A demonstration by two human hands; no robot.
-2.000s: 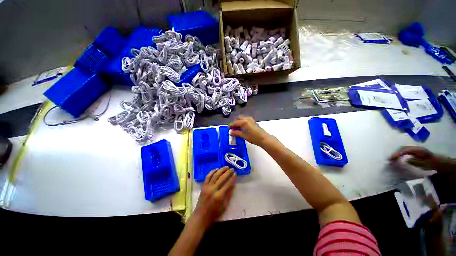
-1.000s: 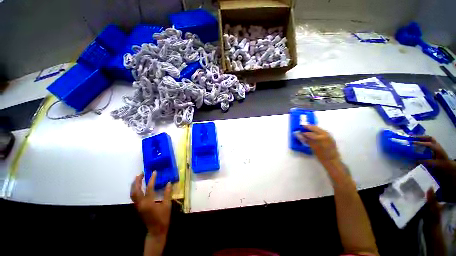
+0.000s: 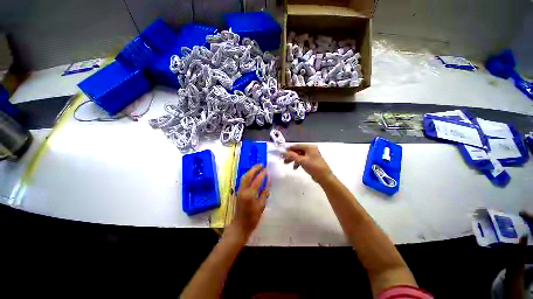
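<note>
My left hand [image 3: 251,194] is on the lower part of a blue tray [image 3: 253,153] beside the yellow tape, fingers bent over it and hiding that part. My right hand [image 3: 306,162] is just right of this tray, its fingertips pinching a white coiled cable [image 3: 277,138], partly blurred. A second blue tray block [image 3: 199,175] stands to the left with its recesses showing. A filled blue tray [image 3: 375,163] lies to the right, with a white charger piece at the top and a white cable loop [image 3: 384,176] below.
A large pile of white cables [image 3: 216,96] lies behind, with blue tray stacks [image 3: 114,89] at its left. An open carton [image 3: 366,55] holds white pieces. Blue-and-white printed boxes [image 3: 467,135] lie at right. Another person's hand [image 3: 528,222] is at the right edge near a white box [image 3: 484,228].
My right hand has come back left from the filled tray, which now lies released, and has a coiled cable. My left hand has moved from the left tray block onto the middle tray.
</note>
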